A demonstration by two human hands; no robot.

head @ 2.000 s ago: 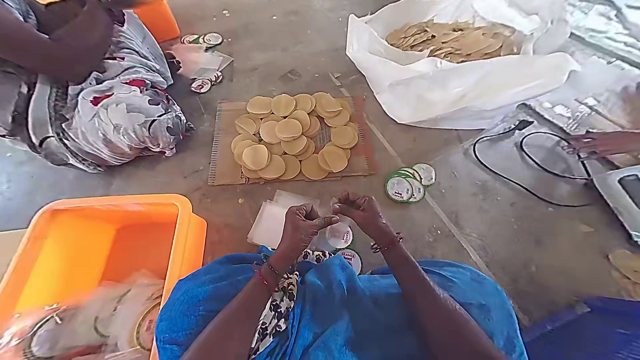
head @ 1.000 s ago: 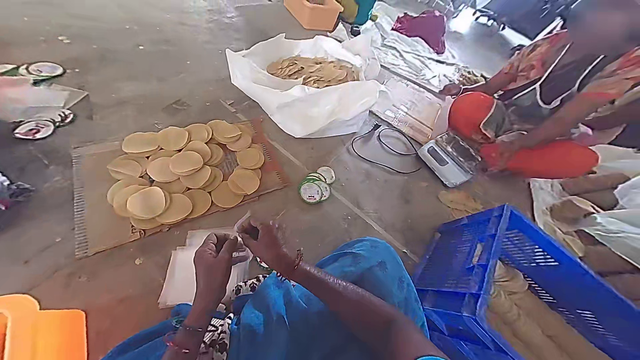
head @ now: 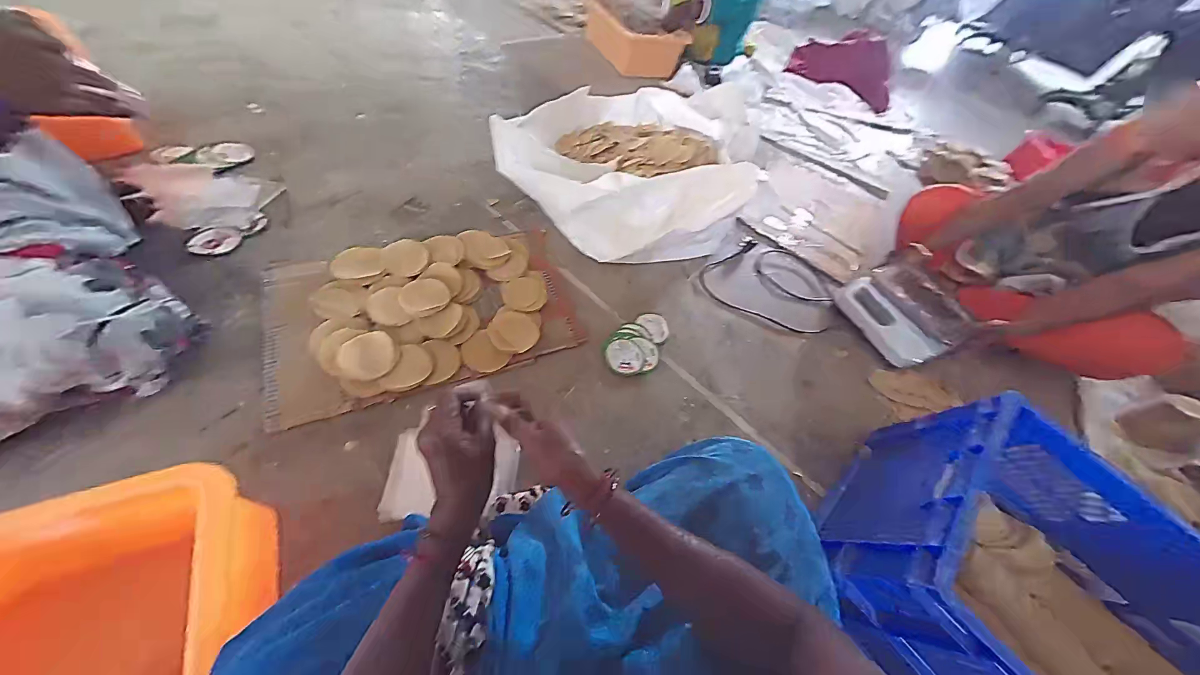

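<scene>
My left hand (head: 459, 445) and my right hand (head: 548, 436) meet above my lap, fingers pinched at the top edge of a thin clear plastic bag (head: 475, 389). Under them, clear plastic sheets or bags (head: 408, 478) lie on the floor by my blue garment. Just beyond, many round tan discs (head: 424, 297) overlap on a flat woven-edged mat (head: 295, 347). Several round labels with green rims (head: 625, 355) lie in a small pile to the right of the mat. What is inside the bag is blurred.
An orange tub (head: 216, 525) stands at lower left, a blue plastic crate (head: 937, 562) with tan contents at lower right. A white sack (head: 619, 211) of tan discs is ahead. A person at right handles something at a scale (head: 886, 319) with a black cable (head: 750, 319); another person sits at left.
The view swung right, then partly back left. My hands remain close together at the plastic. The person at right now has both hands at the scale.
</scene>
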